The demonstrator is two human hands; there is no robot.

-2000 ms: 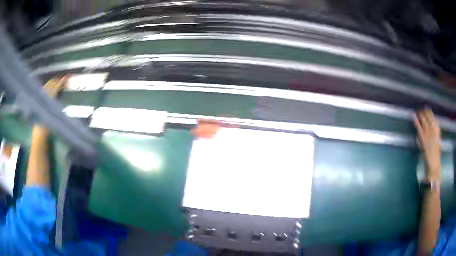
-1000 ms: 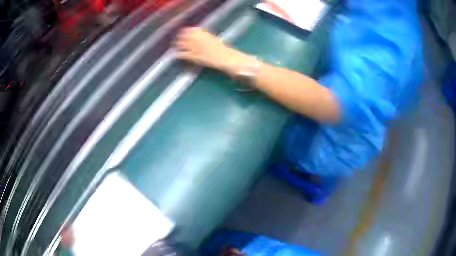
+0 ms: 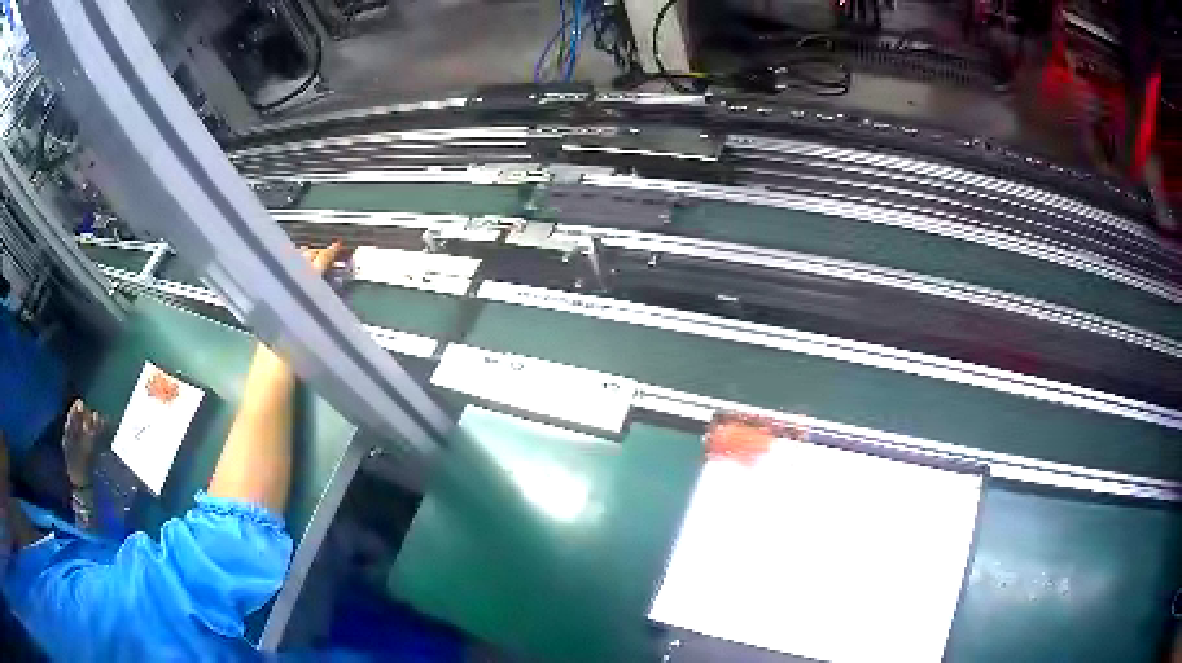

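Neither of my hands is in view. A bright white panel [image 3: 819, 550] lies on the green bench top [image 3: 544, 557], in front of me and to the right. It has an orange-red patch at its upper left corner, and glare hides any print. A small dark strip of the fixture [image 3: 700, 651] shows below the panel, mostly cut off by the bottom edge. Its openings are not visible.
A grey upright post [image 3: 233, 233] crosses the left side. Conveyor rails [image 3: 830, 347] run behind the bench, with a pale plate [image 3: 532, 386] beside them. A blue-sleeved neighbour [image 3: 169, 570] reaches past the post; another white sheet [image 3: 158, 425] lies there.
My view swings right and then back left. The right neighbour's arm leaves the picture, and the left neighbour shows more. The fixture, seen across its width earlier, is now mostly out of the picture.
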